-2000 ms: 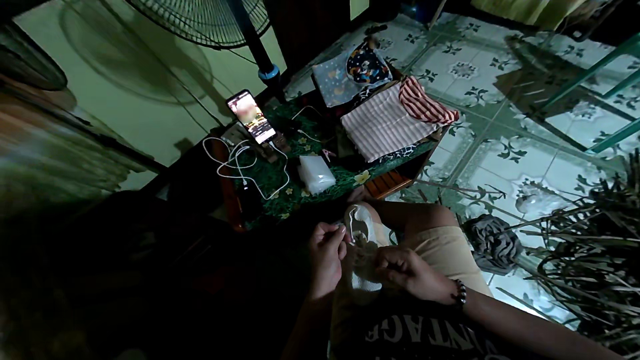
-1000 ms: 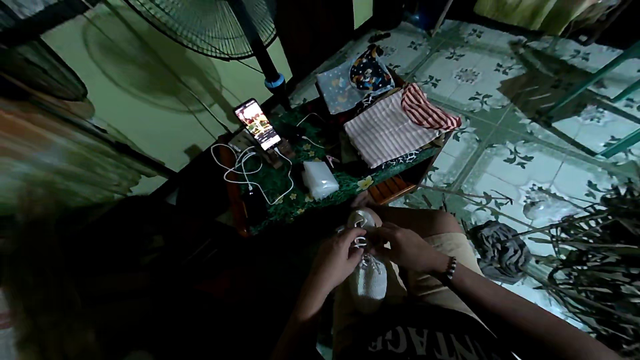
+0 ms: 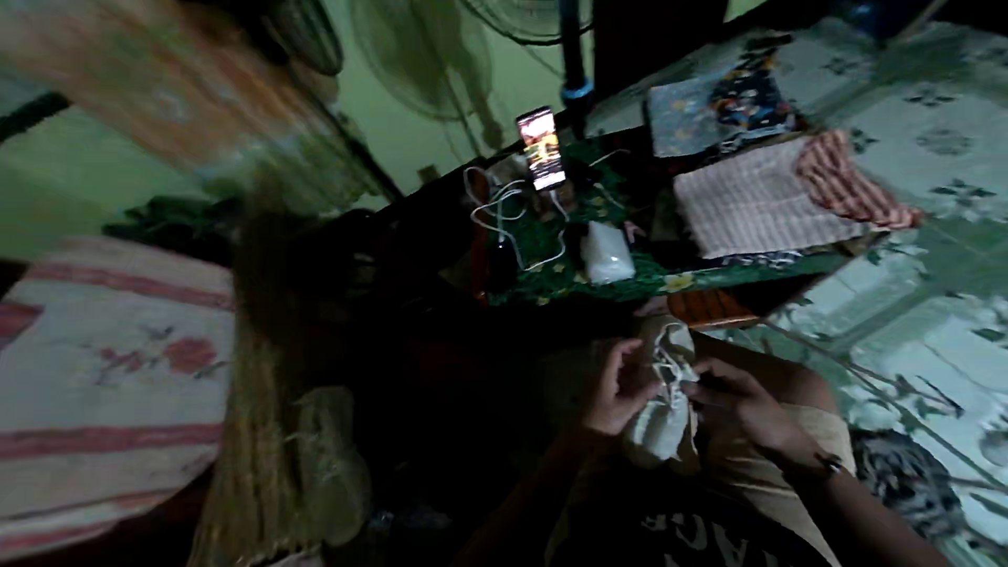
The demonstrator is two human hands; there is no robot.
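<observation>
A pale lace-up shoe (image 3: pixel 661 425) rests on my lap over the beige shorts, its laces toward me and slightly blurred. At the shoe's left side is my left hand (image 3: pixel 622 394), thumb and fingers apart, with the thumb tip near the laces. My right hand (image 3: pixel 732 398) is at the other side, thumb and fingertips pinched together at the laces (image 3: pixel 673 374). A dark beaded bracelet circles my right wrist. What exactly lies between the fingertips is partly hidden.
A low table with a green flowered cloth (image 3: pixel 646 276) holds a lit phone (image 3: pixel 542 150), a white cable (image 3: pixel 504 209), a white packet (image 3: pixel 608 252) and folded striped cloth (image 3: pixel 768 201). A crumpled dark cloth (image 3: pixel 906 480) lies right; a flowered pink-striped cloth (image 3: pixel 118 370) is left.
My hands, close together at the laces one second ago, are now farther apart on either side of the shoe. The view has swung left, bringing in the flowered cloth.
</observation>
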